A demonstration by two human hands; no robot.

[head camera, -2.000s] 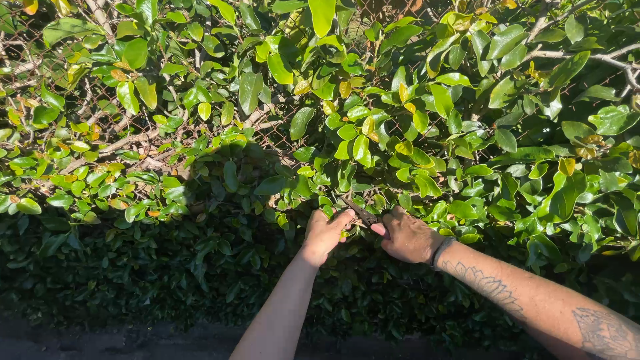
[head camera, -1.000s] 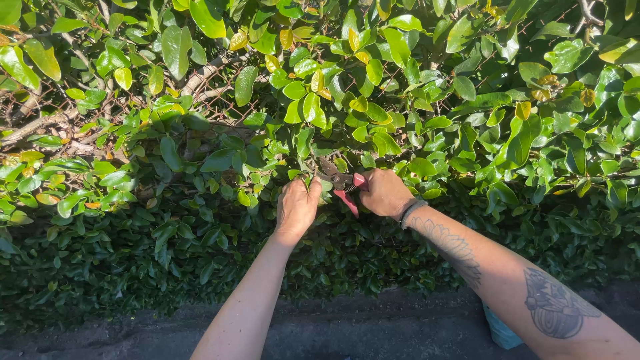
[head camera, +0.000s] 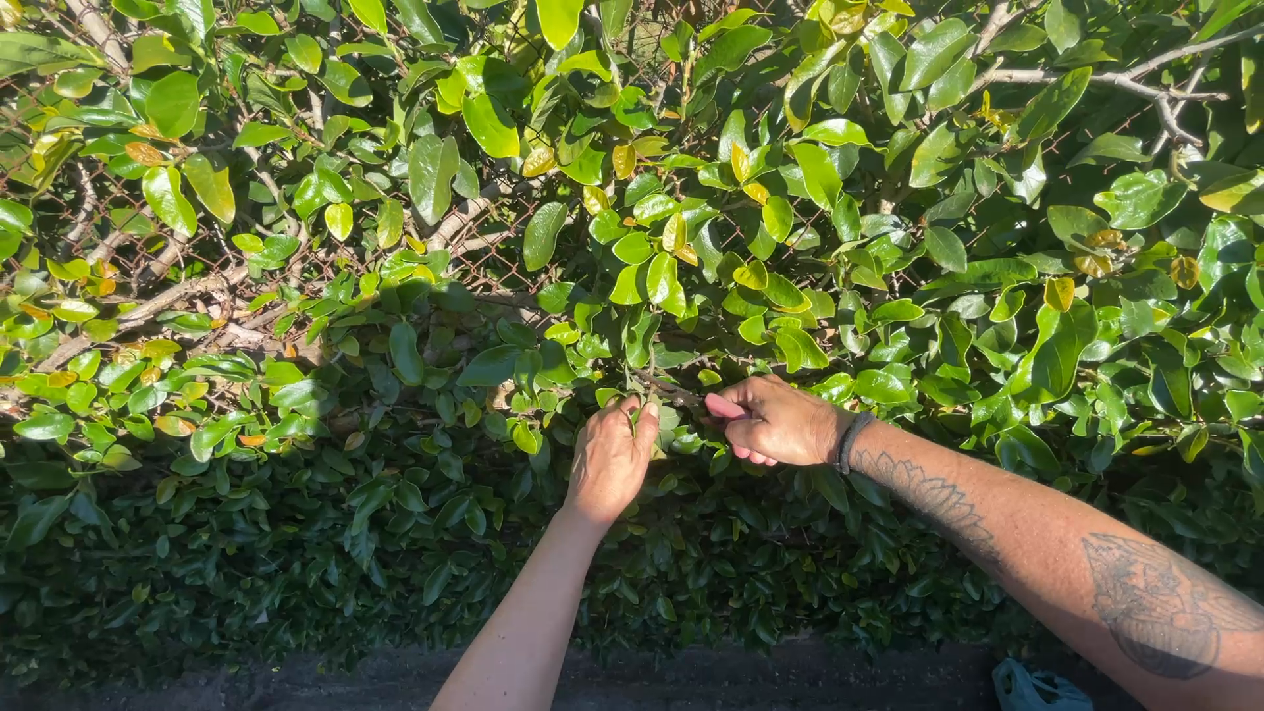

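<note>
Pruning shears (head camera: 673, 392) with pinkish-red handles are gripped in my right hand (head camera: 785, 423), their dark blades pointing left into the foliage. Just left of the blade tips, my left hand (head camera: 614, 456) pinches a leafy stem (head camera: 647, 380) of the climbing hedge between thumb and fingers. The two hands are close but apart. Glossy green leaves (head camera: 660, 278) hang directly above them. Leaves partly cover the blades, so how far they stand apart cannot be told.
A rusty chain-link fence (head camera: 494, 259) shows through the hedge, with woody branches (head camera: 188, 288) woven along it. A bare branch (head camera: 1116, 77) sticks out at upper right. Dark ground (head camera: 395, 679) runs along the bottom, with a teal plastic bag (head camera: 1037, 686) at lower right.
The red handles stood apart one second ago and are now closed together inside my right hand. My left hand stays at the stems beside the blades. The view has shifted.
</note>
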